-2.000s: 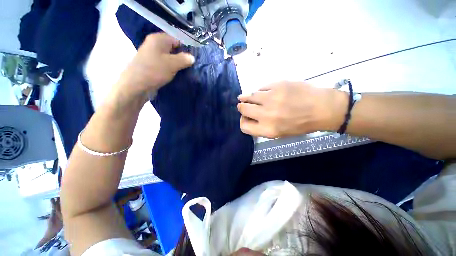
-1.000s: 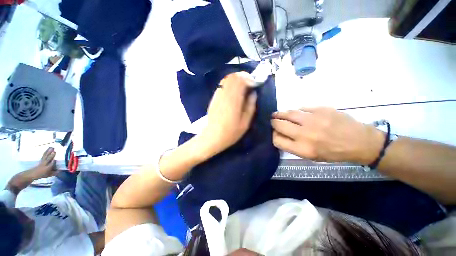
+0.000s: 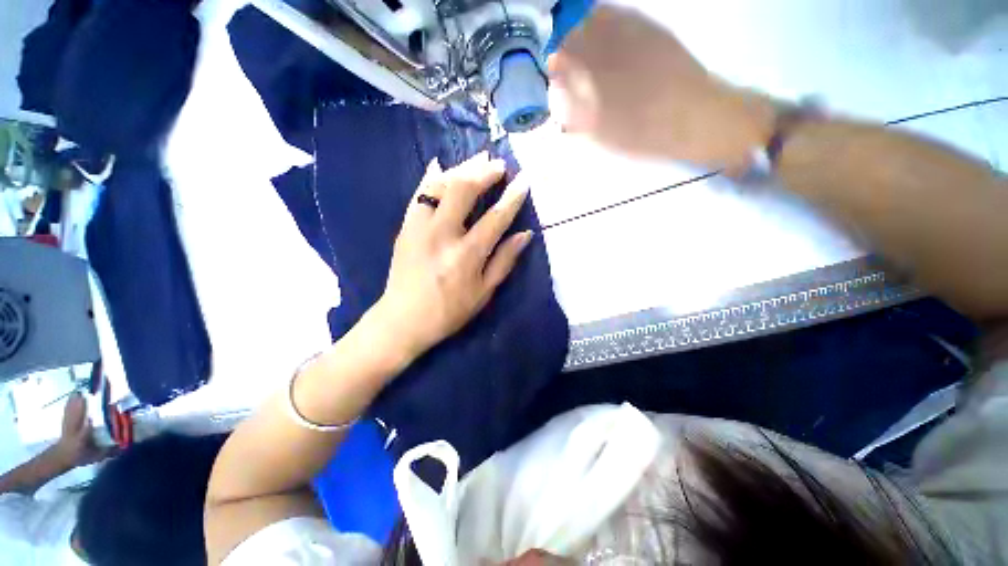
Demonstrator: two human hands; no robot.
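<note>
A dark navy fabric panel (image 3: 365,188) with a pale frayed edge lies on the white table, its top end at the machine's presser foot area (image 3: 475,105). My left hand (image 3: 448,249) lies flat on the panel, fingers spread just below the foot. My right hand (image 3: 625,83) is off the cloth, raised beside the blue-grey cylindrical attachment (image 3: 520,88) at the sewing machine head; it is slightly blurred and its fingertips are partly hidden, so I cannot tell whether it holds something. More navy cloth (image 3: 290,72) shows behind the panel.
Navy pieces (image 3: 147,287) lie and hang at the left. A red-handled tool (image 3: 119,425) is at the left table edge, near another person's hand (image 3: 75,433). A measuring strip (image 3: 730,317) runs along the near edge. A grey machine housing with a fan (image 3: 44,304) is far left.
My right hand has left the panel's right edge and moved up to the machine head. My left hand has opened from a bunched grip to flat on the cloth. The camera view has shifted.
</note>
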